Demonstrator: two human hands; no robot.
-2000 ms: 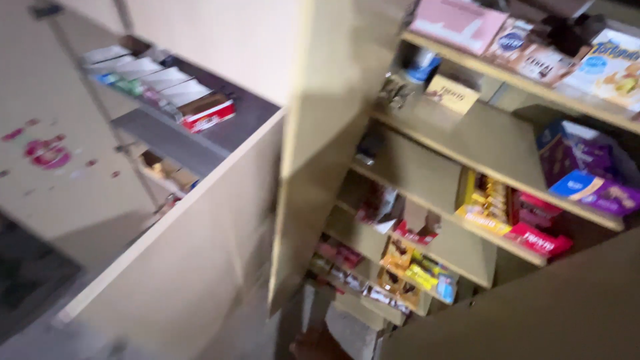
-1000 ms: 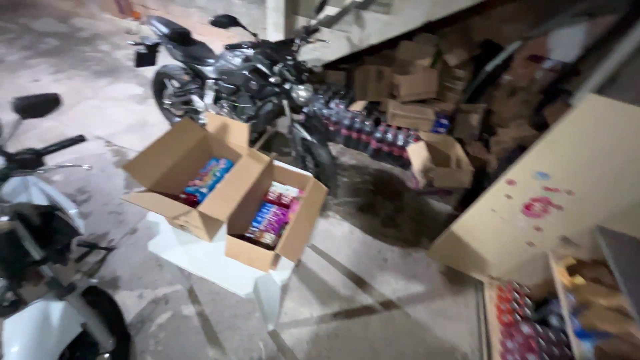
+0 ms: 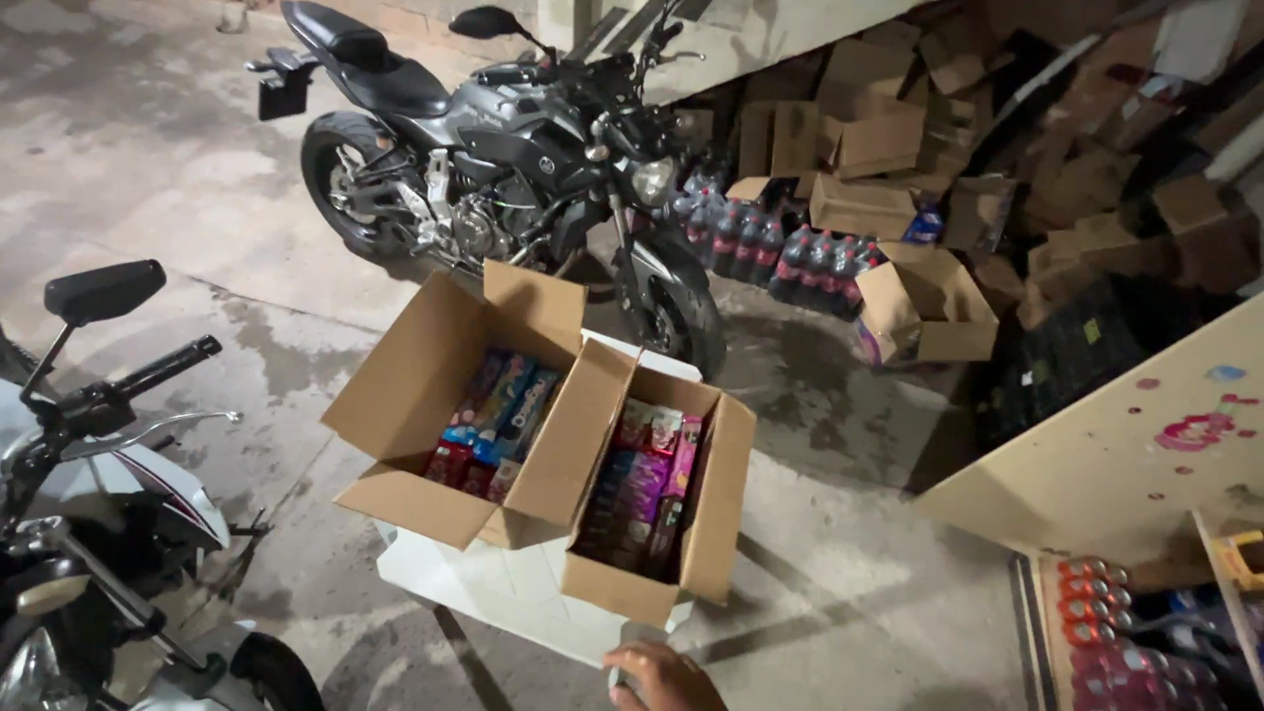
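My right hand (image 3: pixel 660 677) shows at the bottom edge, fingers curled toward the left, just below the near corner of a white table (image 3: pixel 474 583). A small pale spot shows at its fingers; whether it holds anything is unclear. My left hand is out of view. Two open cardboard boxes stand side by side on the table. The left box (image 3: pixel 395 395) holds blue packages (image 3: pixel 504 395) with red ones (image 3: pixel 449 462) at its near end. In the right box (image 3: pixel 726 494) lie purple packages (image 3: pixel 644 484), a pink one (image 3: pixel 683 456) and darker ones.
A black and grey motorcycle (image 3: pixel 513 148) stands behind the table, another motorcycle (image 3: pixel 128 444) at left. Packs of dark drink bottles (image 3: pixel 820 267) and piled cardboard boxes (image 3: pixel 879 138) fill the back right. At right are an open cabinet door (image 3: pixel 1106 434) and drink cans (image 3: pixel 1086 602).
The view has swung from cabinet shelves of packaged sweets to the table with the two boxes, and is now closer to it. My right hand has come into view at the bottom.
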